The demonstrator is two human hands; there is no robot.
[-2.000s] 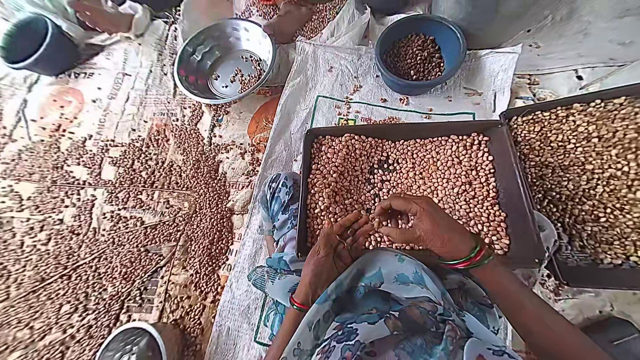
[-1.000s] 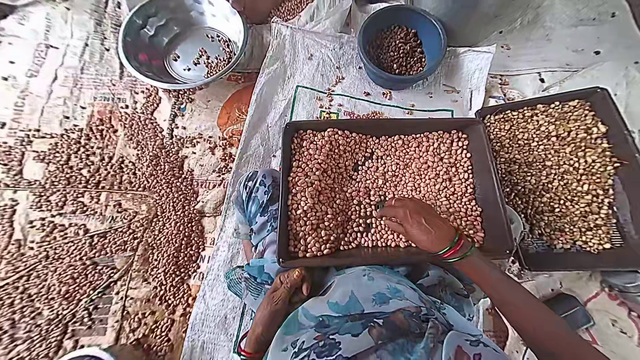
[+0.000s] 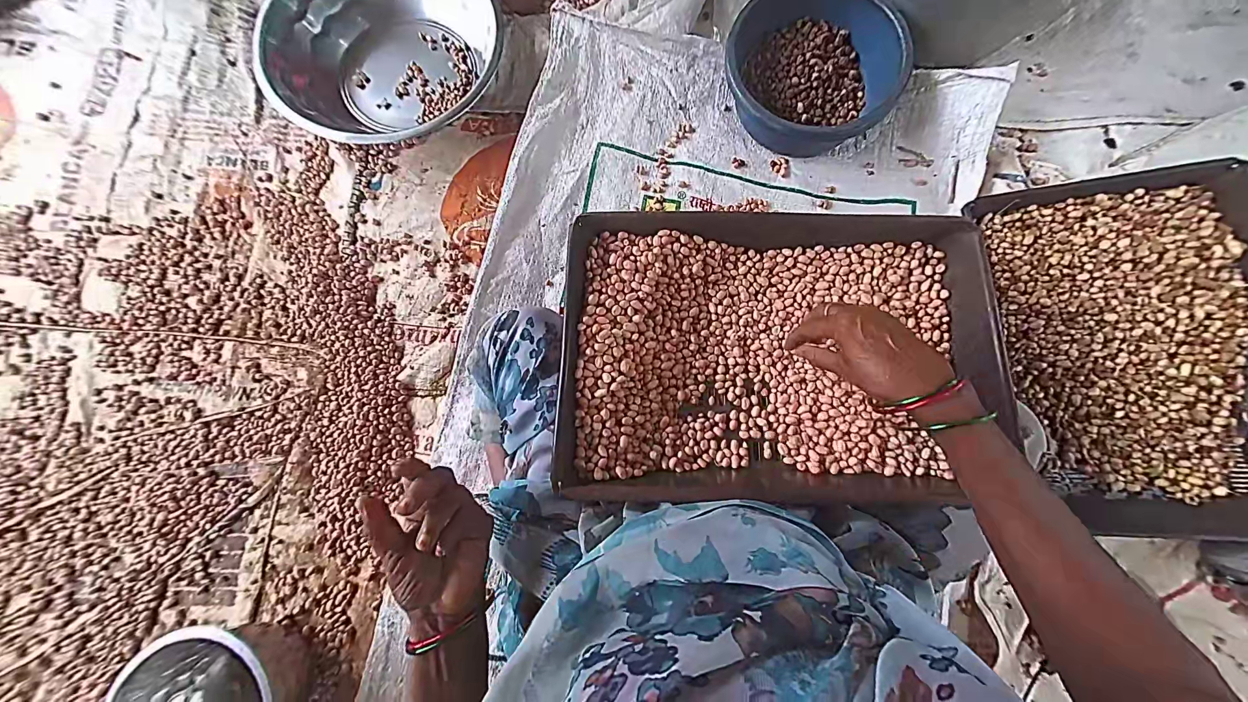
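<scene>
A dark rectangular tray full of pinkish-brown nuts or beans lies across my lap. Over its right half, my right hand touches or hovers just above the nuts, fingers bent; whether a nut is between the fingertips cannot be told. My left hand is raised left of the tray, palm up with fingers curled and apart, above the floor sheet where darker nuts are spread. No object shows in it.
To the right stands a second dark tray of yellowish-brown pieces. Beyond my tray, a blue bowl of dark nuts rests on a white woven sack. A steel basin holds some nuts at upper left. A pale-rimmed container is at lower left.
My left hand has left the tray, where it was near my right hand two seconds ago, and is now out to the left with its fingers spread. My right hand stays over the nuts.
</scene>
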